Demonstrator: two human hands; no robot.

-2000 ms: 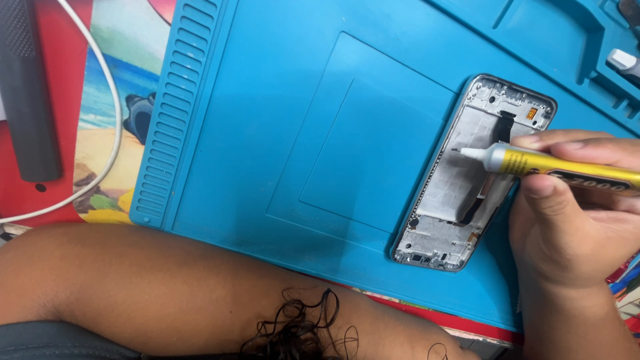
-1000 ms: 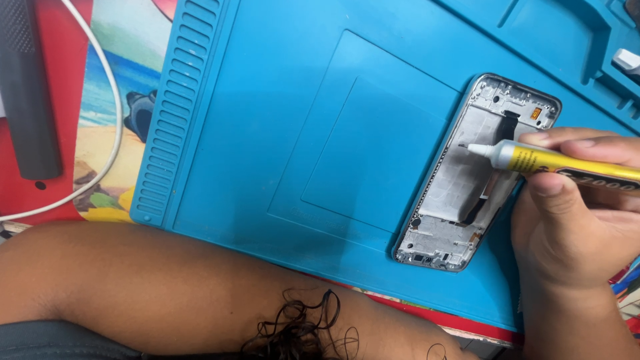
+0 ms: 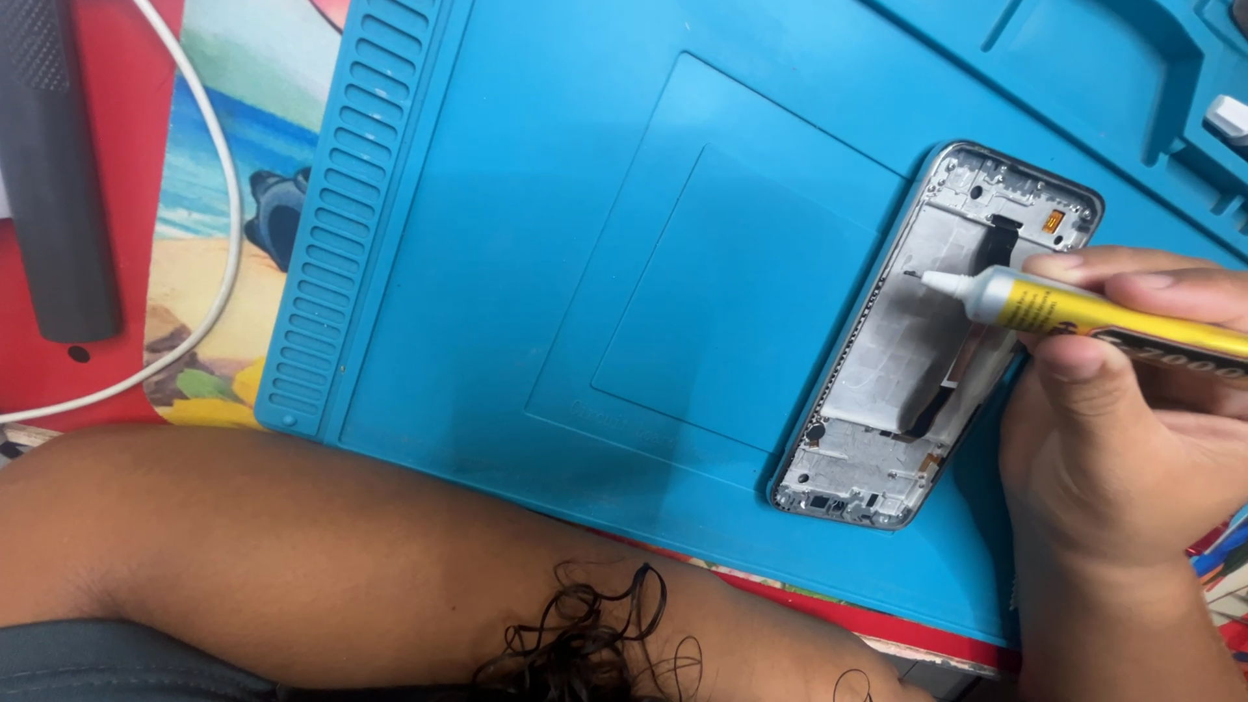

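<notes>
My right hand (image 3: 1121, 409) grips a yellow glue tube (image 3: 1131, 327) between thumb and fingers. The tube's white nozzle points left over the inner side of an opened smartphone frame (image 3: 877, 341), close to its left long edge; whether the tip touches the metal I cannot tell. A black flex cable (image 3: 996, 246) runs along the frame's bare grey interior, partly behind the tube. The frame lies tilted on a blue silicone repair mat (image 3: 546, 244). My left forearm crosses the bottom of the view, and the left hand itself is not seen.
A dark grey tool or case (image 3: 63, 195) lies at the far left beside a white cable (image 3: 229, 185), on a red and picture-printed surface. Moulded trays (image 3: 1092, 68) line the mat's upper right, where a white object (image 3: 1227, 119) rests. Dark curls of hair hang over the forearm.
Over the last two seconds the nozzle has shifted very slightly to the right above the phone frame. The hand keeps its hold on the tube.
</notes>
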